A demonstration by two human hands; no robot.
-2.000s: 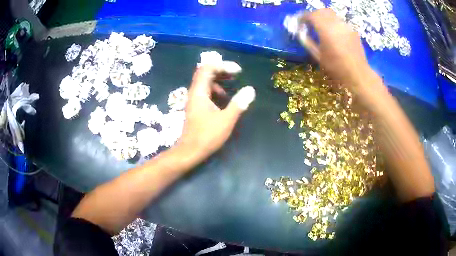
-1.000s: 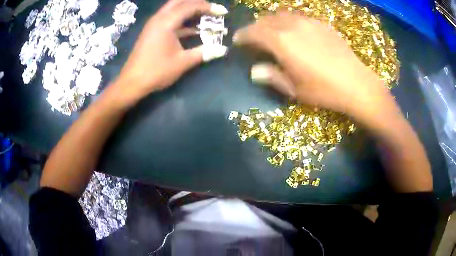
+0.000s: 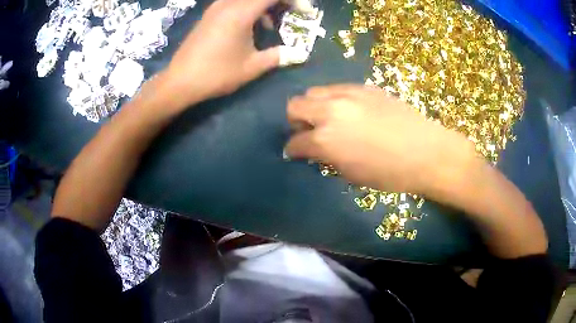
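My left hand (image 3: 221,53) holds a white plastic housing (image 3: 302,33) between its thumb and fingertips at the top middle. My right hand (image 3: 360,129) is over the near left part of the brass pieces, with thumb and fingers bent towards each other. Whether a brass piece is between its fingertips cannot be told. A large heap of small brass contacts (image 3: 458,69) lies at the right, with a smaller cluster nearer me partly hidden under my right hand. A loose pile of white housings (image 3: 104,60) lies at the left.
The dark green worktop (image 3: 208,158) carries everything. A blue surface (image 3: 537,28) shows at the top right. A clear plastic bag (image 3: 562,135) lies at the right edge. A container of silvery-white pieces (image 3: 136,243) stands below the worktop at the lower left.
The view has tilted down from the blue surface. My left hand has taken hold of a housing. My right hand has come back from the blue surface and moved down to the near brass cluster.
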